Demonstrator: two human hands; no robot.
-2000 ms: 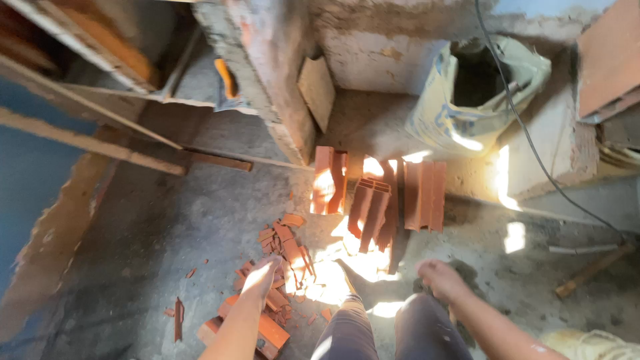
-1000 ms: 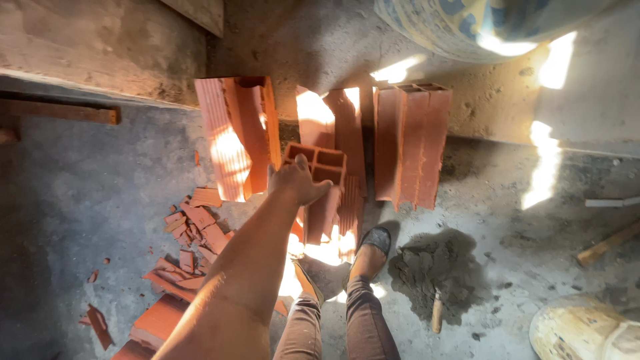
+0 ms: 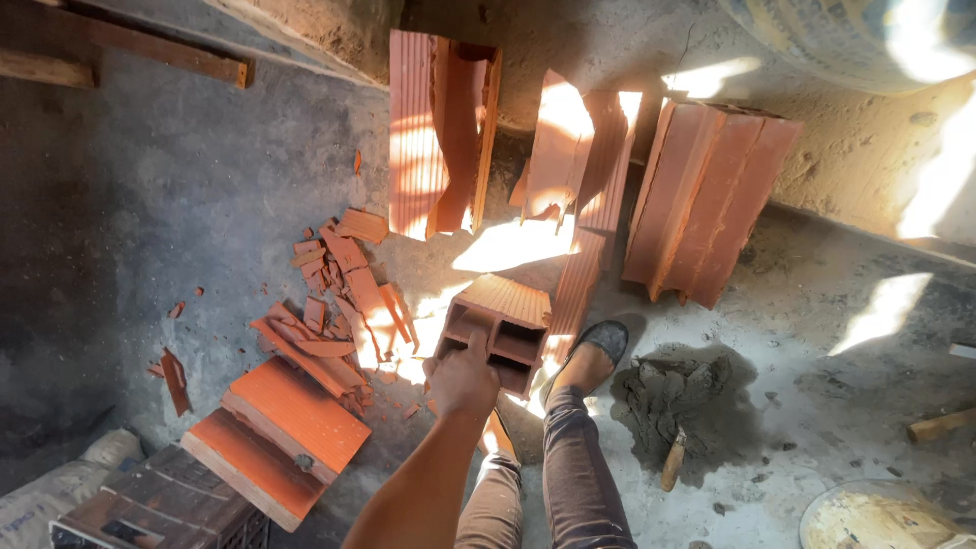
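My left hand [image 3: 467, 381] grips a hollow clay block [image 3: 503, 324] by its open-celled end, with fingers in a cell, just in front of my feet. Beyond it a broken block [image 3: 431, 137], another broken piece [image 3: 564, 145] and a grooved hollow block [image 3: 713, 202] stand or lie along the ledge. Left of the held block lie clay shards [image 3: 354, 274] and a larger ribbed block [image 3: 293, 419]. A mound of wet mortar [image 3: 671, 404] sits right of my feet, with a wooden trowel handle [image 3: 673, 461] at its near edge. My right hand is out of view.
A dark plastic crate [image 3: 168, 496] and a sack [image 3: 76, 473] are at the lower left. A bucket [image 3: 877, 518] stands at the lower right, below a wooden piece [image 3: 945, 425]. A large patterned container [image 3: 846, 38] is at the upper right. Wooden boards [image 3: 168, 46] lie at the upper left.
My left hand has moved from the shard pile onto the hollow block and brought it toward my feet and away from the other blocks. My right hand has left the view, which has shifted downward.
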